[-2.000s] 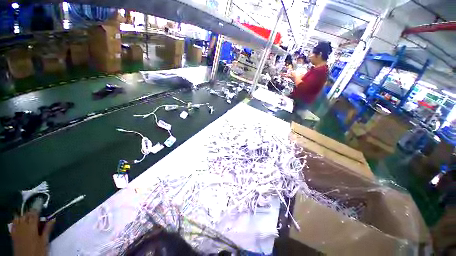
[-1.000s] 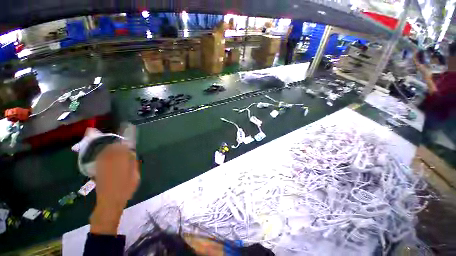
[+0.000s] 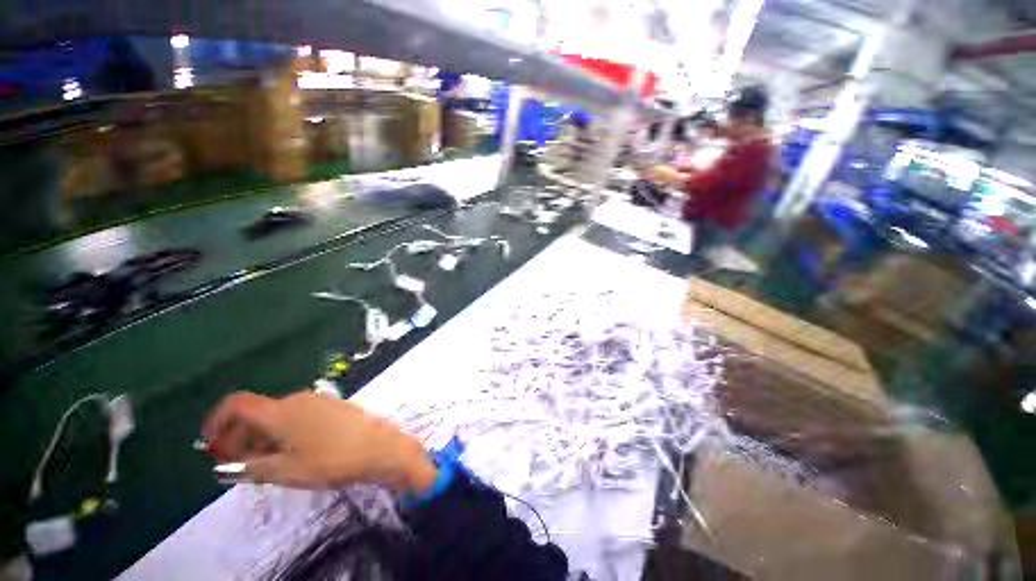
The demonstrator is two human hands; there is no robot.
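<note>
My right hand [image 3: 312, 440], with a blue wrist strap [image 3: 449, 468], reaches left over the near edge of the belt. Its fingers are bent and slightly apart, with silvery wraps on the tips; I see nothing held, though blur softens them. My left hand is not in view. A white cable lead [image 3: 63, 429] lies curved on the dark green belt at lower left. Near it is a white rectangular piece [image 3: 50, 533] with yellow-green parts beside it. Another small board with yellow parts [image 3: 339, 367] shows just above my right hand. A large tangled pile of white leads [image 3: 602, 380] covers the white sheet.
More leads with white pieces [image 3: 377, 326] lie farther up the belt [image 3: 227, 340]. Black parts [image 3: 114, 284] lie across it. An open, plastic-lined carton [image 3: 784, 511] stands right of the pile. A person in red [image 3: 733, 182] is at the far right side. An overhead rail [image 3: 454, 51] crosses above.
The view swung left, then back right. My left hand, earlier over the belt, has left the picture. My right hand has come in over the belt edge from the bottom.
</note>
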